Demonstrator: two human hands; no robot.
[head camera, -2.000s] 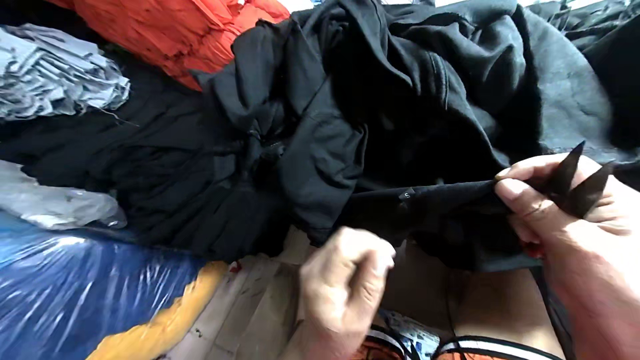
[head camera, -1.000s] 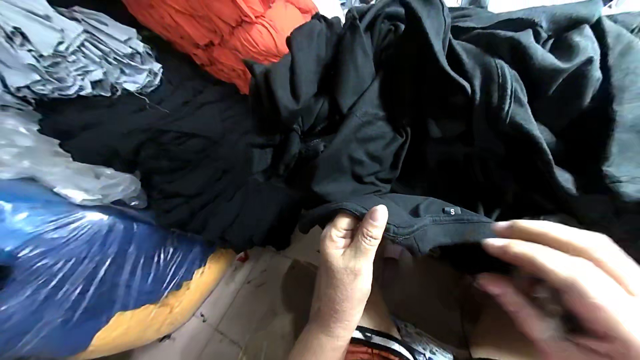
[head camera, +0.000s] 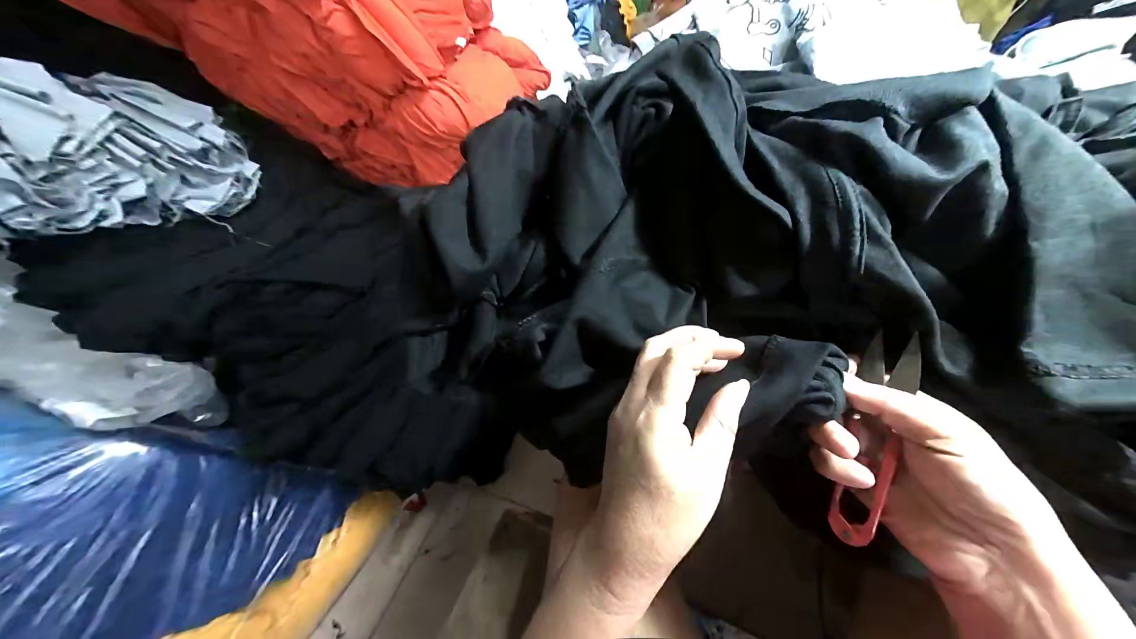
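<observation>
A black fabric garment (head camera: 621, 302) lies bunched across the middle, with a gathered edge of it between both hands. My left hand (head camera: 670, 435) is against the left part of this edge, its thumb and fingers apart; whether it grips the cloth is unclear. My right hand (head camera: 923, 461) holds red-handled thread snips (head camera: 865, 506), their two blades apart and pointing up. The fingers of that hand also pinch the gathered black cloth. Folds of cloth hide some fingertips.
An orange fabric pile (head camera: 355, 80) lies at the upper left, beside stacked grey cloth pieces (head camera: 115, 151). Clear plastic (head camera: 98, 373) and a blue plastic-wrapped bundle (head camera: 160, 524) are at the left. White printed fabric (head camera: 781, 31) lies behind. Tiled floor (head camera: 453, 550) shows below.
The garment's edge, stretched out between the hands one second ago, is now bunched up. The hands are closer together, and the snips show plainly in my right hand.
</observation>
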